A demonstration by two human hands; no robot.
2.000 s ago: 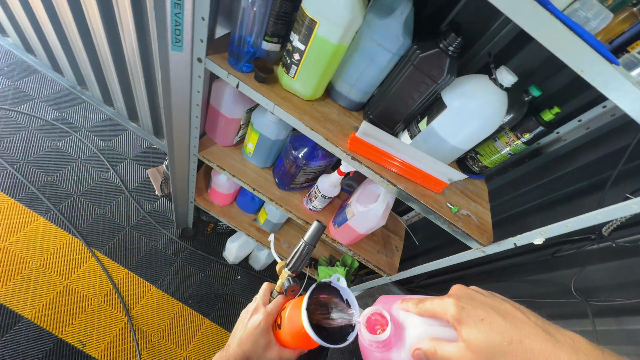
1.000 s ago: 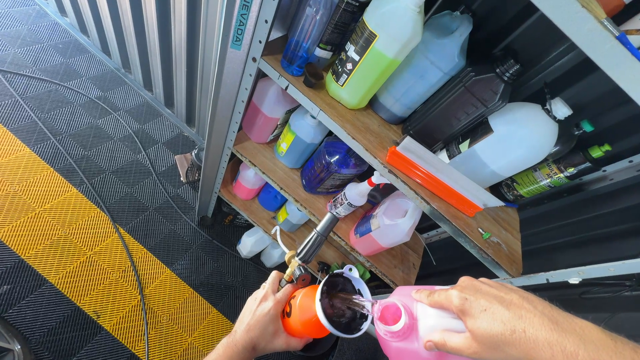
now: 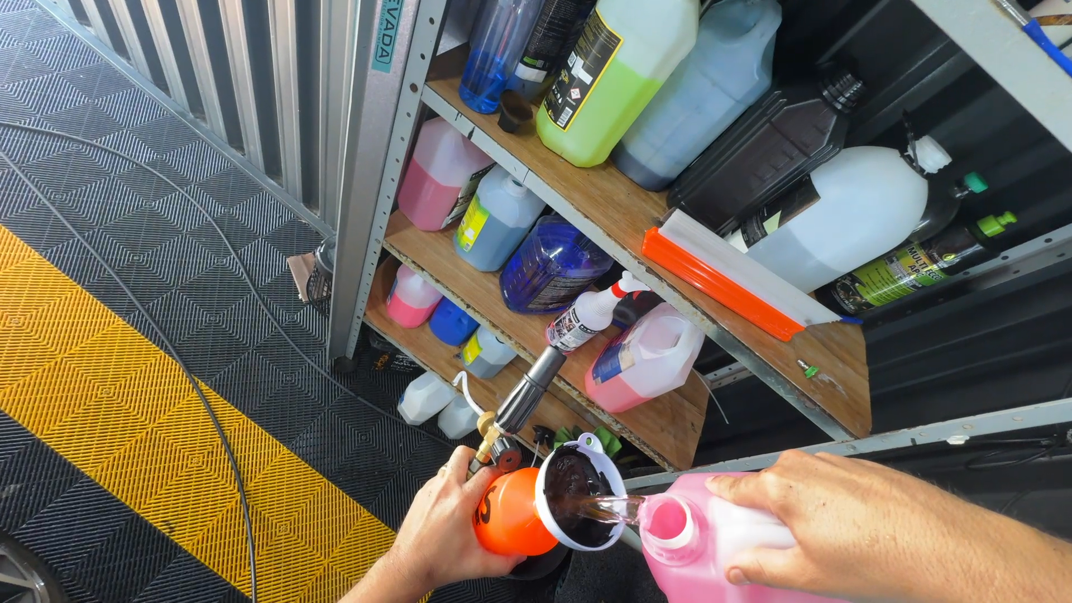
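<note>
My left hand [image 3: 448, 536] grips an orange bottle [image 3: 512, 512] at the bottom centre, beside a foam lance head [image 3: 528, 389] with a brass fitting and a black knob. A white-rimmed funnel [image 3: 621, 486], dark inside, sits at the orange bottle's mouth. My right hand [image 3: 804, 523] holds a tilted pink jug [image 3: 670, 569] by its handle side. Clear liquid [image 3: 615, 509] streams from the jug's open neck into the funnel. The bottle's lower part and the funnel's spout are hidden.
A metal shelving unit [image 3: 377, 167] with wooden shelves holds a green-filled jug [image 3: 615, 84], a black canister [image 3: 762, 151], an orange-edged squeegee blade [image 3: 729, 276] and a white spray bottle [image 3: 586, 318]. A thin hose [image 3: 201, 394] runs over black and yellow floor tiles [image 3: 159, 402].
The liquid keeps running from the pink jug into the funnel in all frames. Both hands keep their holds. The view has shifted somewhat.
</note>
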